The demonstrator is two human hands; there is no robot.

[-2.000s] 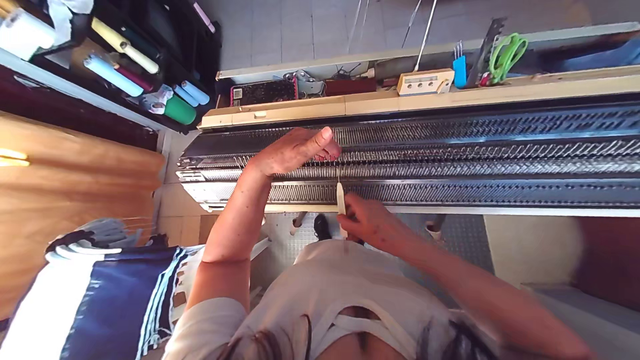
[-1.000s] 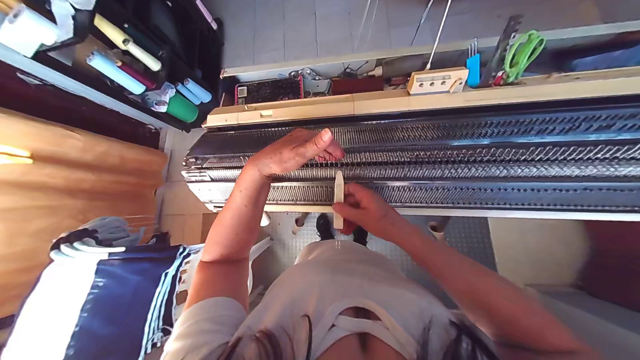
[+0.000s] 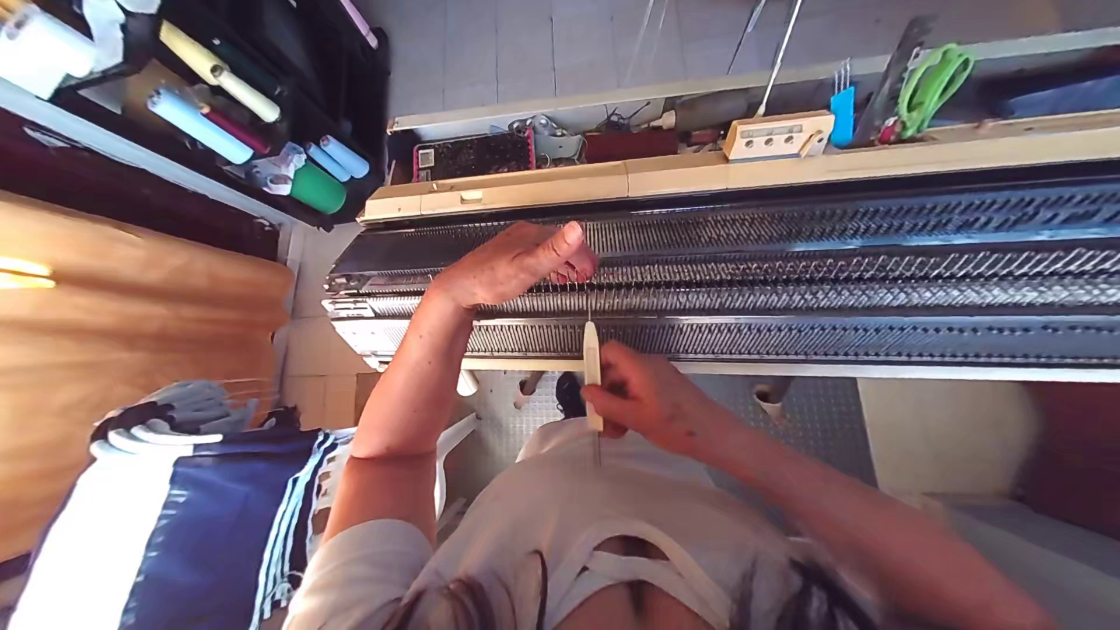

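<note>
A double-bed knitting machine (image 3: 840,302) with long rows of metal needles runs across the view. My left hand (image 3: 516,262) rests over its needle beds, left of the middle, palm down with the fingers curled toward the needles; whether they grip anything is hidden. My right hand (image 3: 643,394) is at the machine's near edge, closed around a cream-handled latch tool (image 3: 592,367). The tool's thin metal shaft points away from me, its tip at the needles just below my left fingertips. A second thin shaft extends from the handle toward my body.
Behind the beds stand a cream tension unit (image 3: 779,136), a blue-handled fork-like tool (image 3: 842,114) and green-handled scissors (image 3: 934,87). Yarn cones (image 3: 199,125) fill a rack at the upper left. Striped textiles (image 3: 219,516) hang at the lower left.
The latch tool in my right hand has shifted toward and away from the needles; its metal shaft shows more now than one second ago. My left hand has stayed nearly in place.
</note>
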